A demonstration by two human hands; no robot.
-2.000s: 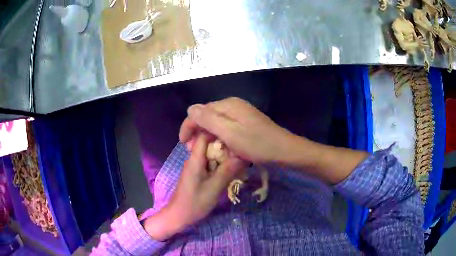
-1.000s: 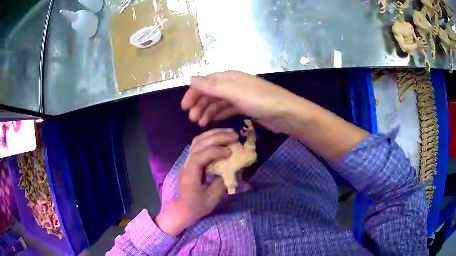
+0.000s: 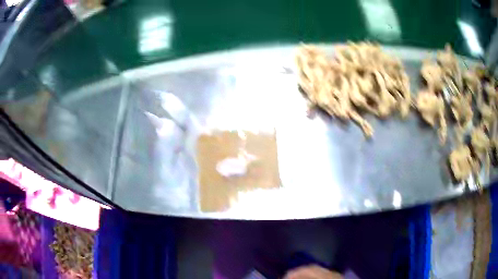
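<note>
A small part of one of my hands [image 3: 314,272] shows at the bottom edge, below the bench. It is blurred and cut off, and I cannot tell which hand it is. Its fingers and anything held are hidden, and no other hand is seen. On the metal bench [image 3: 360,163] lies a brown cardboard mat [image 3: 213,188] with a small white dish [image 3: 232,167] on it. A thin pale stick seems to rest on the dish. A heap of tan limb parts [image 3: 355,82] lies at the back, right of centre. Tan torsos with arms [image 3: 461,163] lie at the right.
A green conveyor belt [image 3: 245,24] runs behind the bench. Blurred pale bottles [image 3: 164,122] stand or lie left of the mat. Below the bench are a blue crate [image 3: 136,245] at left, a bin of jumbled parts [image 3: 73,250] farther left, and a white-lined crate [image 3: 452,240] at right.
The view has tilted up, so the bench sits lower and the belt and limb heap show. Both hands and the held torso have dropped out of view, except a bit of one hand.
</note>
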